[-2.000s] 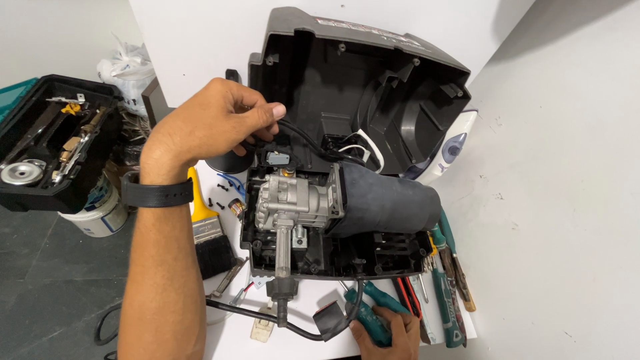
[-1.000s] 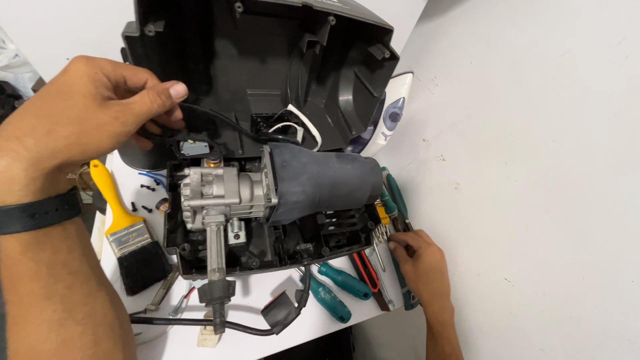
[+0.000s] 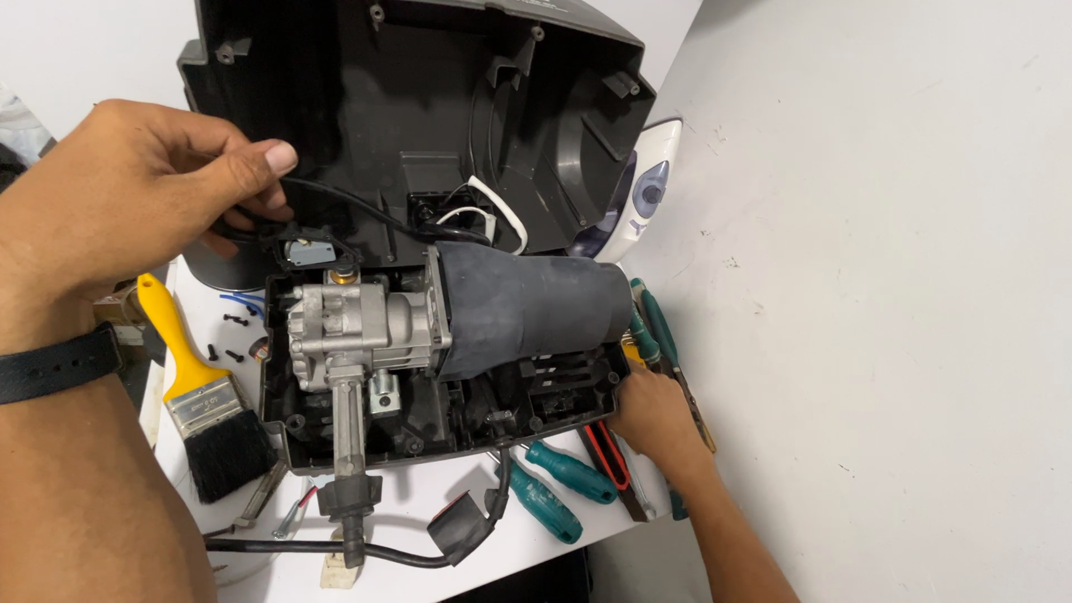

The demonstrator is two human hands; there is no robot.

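My left hand [image 3: 167,180] pinches a black cable [image 3: 335,193] between thumb and fingers, in front of the upright black plastic housing cover [image 3: 394,92]. Below it, the lower housing shell [image 3: 419,461] holds a metal pump head [image 3: 343,318] joined to a motor under a dark grey sleeve [image 3: 532,306]. A small box with a grey part [image 3: 310,251] hangs at the cable beside the pump. My right hand [image 3: 657,406] reaches down among the tools at the shell's right end; its fingertips are hidden, so what it touches cannot be told.
A yellow-handled paintbrush [image 3: 188,360] and black screws [image 3: 236,318] lie left of the shell. Teal screwdriver handles [image 3: 536,502], a red-and-black tool [image 3: 611,456] and teal-handled pliers [image 3: 657,322] lie along the front and right. A clothes iron [image 3: 645,197] stands behind; a black power cord [image 3: 394,553] crosses the front.
My right hand has moved from the teal screwdriver handles at the front to the tools at the shell's right end. My left hand keeps holding the cable. The view has moved closer.
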